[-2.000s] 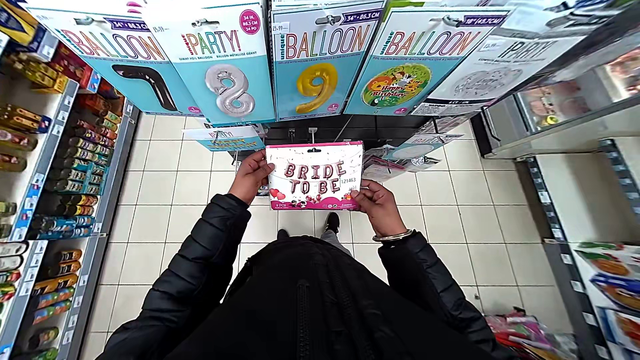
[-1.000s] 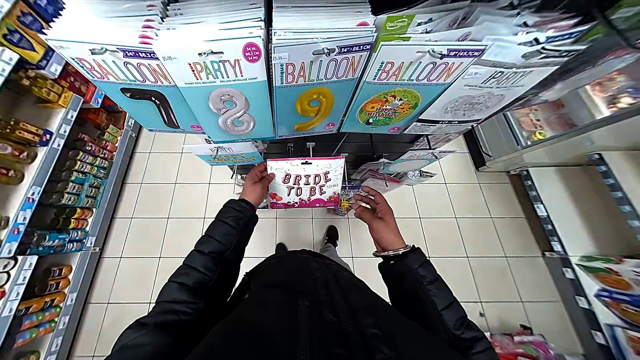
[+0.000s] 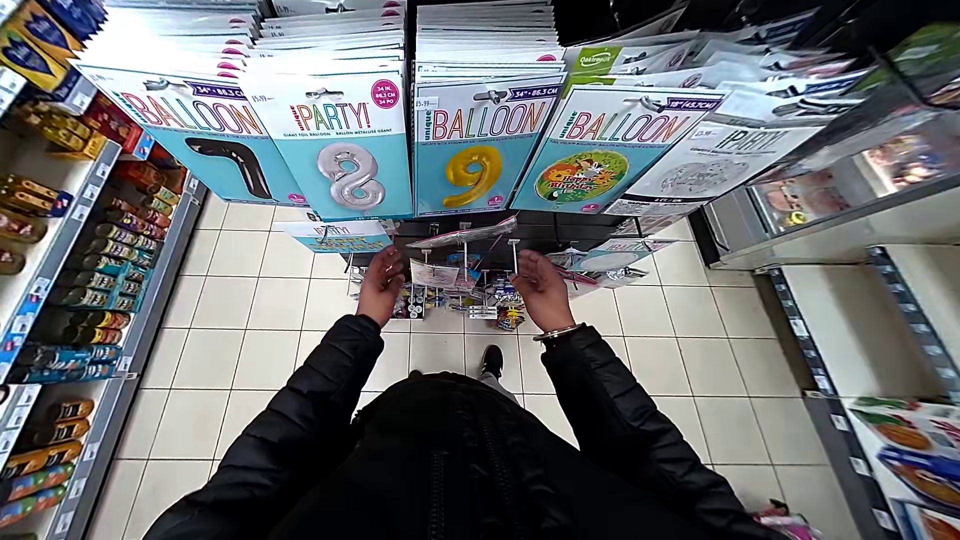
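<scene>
My left hand (image 3: 382,283) is raised beside the lower part of a hanging display, fingers apart, with nothing in it. Opposite it, my right hand (image 3: 541,289) is also empty, its fingers loosely spread near a metal display hook (image 3: 514,255). Between the two hands a flat clear packet (image 3: 465,232) hangs edge-on, its front hidden from view. Over them hang packaged foil balloons: a black number 7 (image 3: 231,166), a silver number 8 (image 3: 351,176), a gold number 9 (image 3: 472,177) and a round birthday one (image 3: 581,177). Small packets (image 3: 442,275) hang lower down.
Shelves of jars and bottles (image 3: 112,262) line the left side. A freezer cabinet (image 3: 810,202) and white shelving (image 3: 832,330) with food packs (image 3: 915,442) stand at the right. A tiled floor (image 3: 712,375) lies below, with my shoe (image 3: 492,360) on it.
The pink and white "Bride to be" packet is no longer in my hands; my left hand held it a second ago, and both hands before that. A packet now hangs edge-on between them.
</scene>
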